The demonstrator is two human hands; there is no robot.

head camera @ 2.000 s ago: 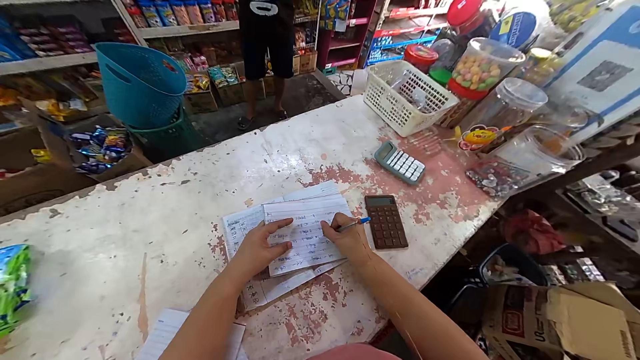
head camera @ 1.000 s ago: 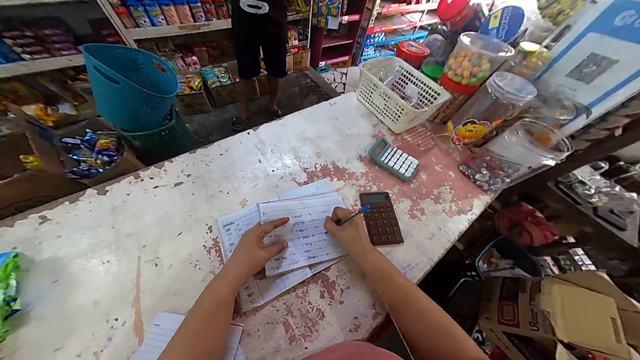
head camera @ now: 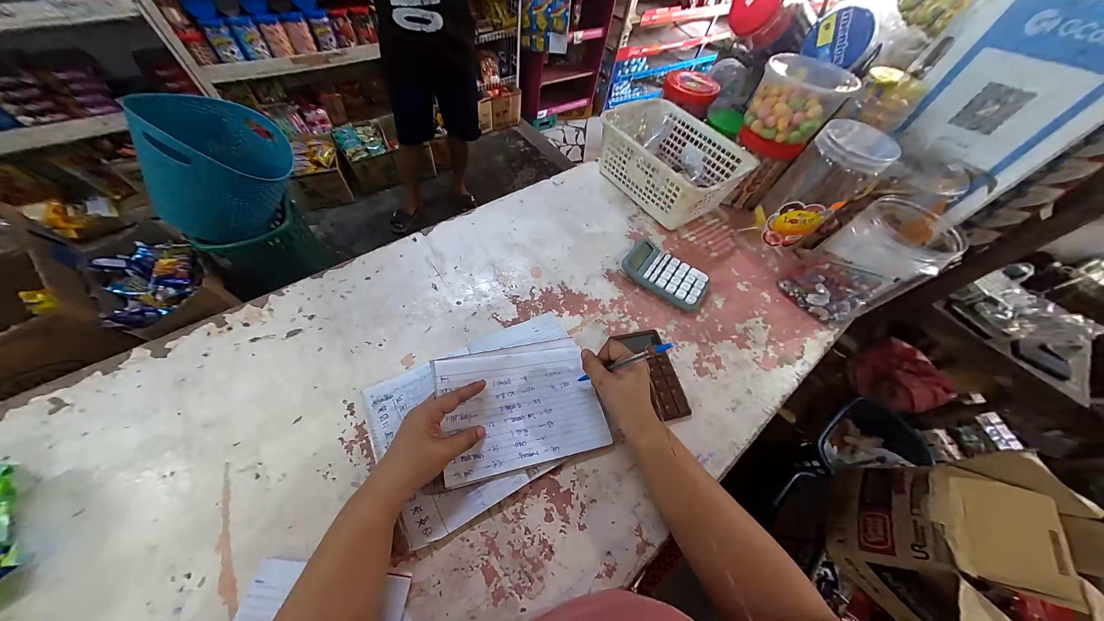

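On the worn painted counter (head camera: 345,362), a lined sheet of paper (head camera: 526,414) with handwriting lies over other written sheets (head camera: 431,517). My left hand (head camera: 435,431) rests on its left side, thumb and fingers apart, pressing on the paper. My right hand (head camera: 623,379) grips a blue ballpoint pen (head camera: 640,355), its tip at the upper right part of the sheet. Beneath and beside that hand lies a brown calculator (head camera: 668,384), partly covered. A grey-green calculator (head camera: 667,274) with white keys sits farther back.
A white plastic basket (head camera: 673,164) and clear jars (head camera: 785,108) stand at the back right. Beyond the counter are a blue basket (head camera: 207,164), cartons of packets (head camera: 151,285) and a standing person (head camera: 431,86). An opened cardboard box (head camera: 949,526) is at lower right.
My right hand with the pen has moved up the sheet to its upper right part and now overlaps the brown calculator. My left hand stays on the paper.
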